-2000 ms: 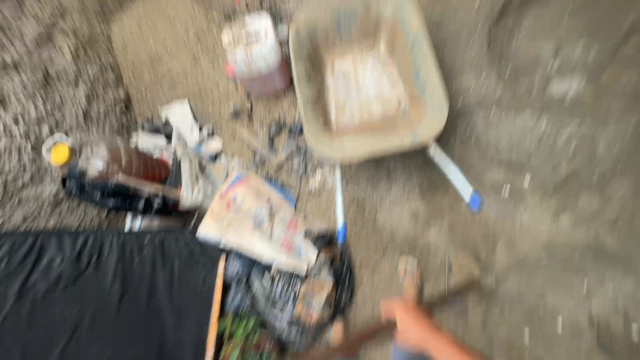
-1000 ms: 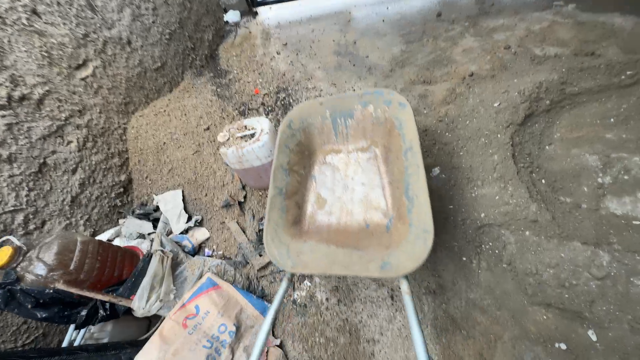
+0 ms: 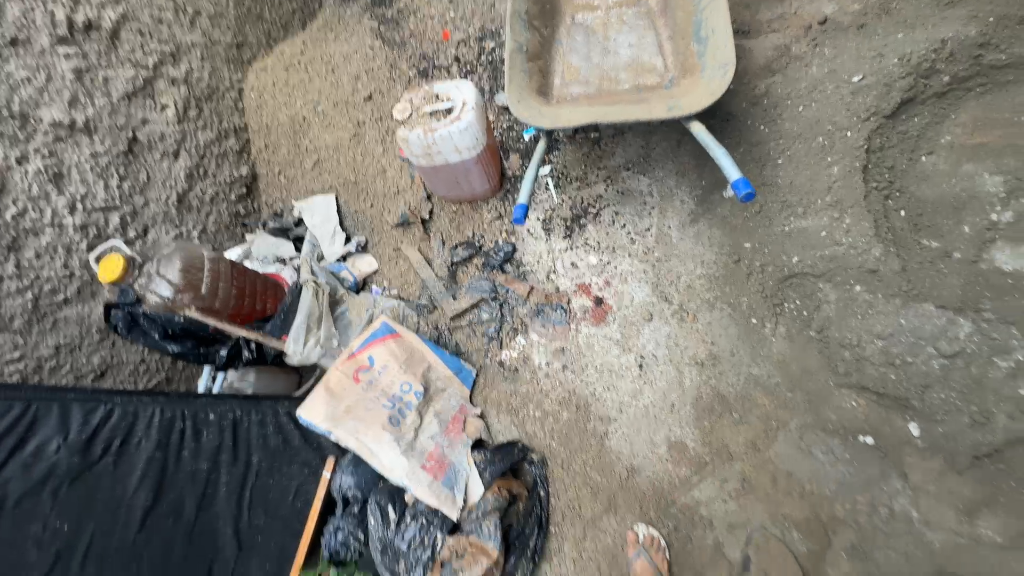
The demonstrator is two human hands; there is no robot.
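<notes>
Neither my left hand nor my right hand shows in the head view now, so what they hold cannot be seen. A dirty wheelbarrow (image 3: 620, 104) stands at the top, its tray cut off by the frame edge, with two blue-tipped handles (image 3: 528, 188) pointing down the view. Left of it stands a white plastic jerrycan (image 3: 452, 148) partly filled with reddish-brown liquid. A foot in a flip-flop (image 3: 648, 550) rests on the ground at the bottom edge.
Lower left, a printed paper sack (image 3: 392, 400) lies against black plastic bags (image 3: 408, 520). Beyond are a large bottle (image 3: 216, 284) of brown liquid and scraps of rubbish. Black fabric (image 3: 152, 480) fills the lower left corner, with a thin wooden strip (image 3: 314, 516) alongside. A sand pile (image 3: 320, 112) lies behind.
A hand near a long dark bar showed at the bottom two seconds ago; neither is in view now. The view has swung, placing the wheelbarrow higher than one second ago.
</notes>
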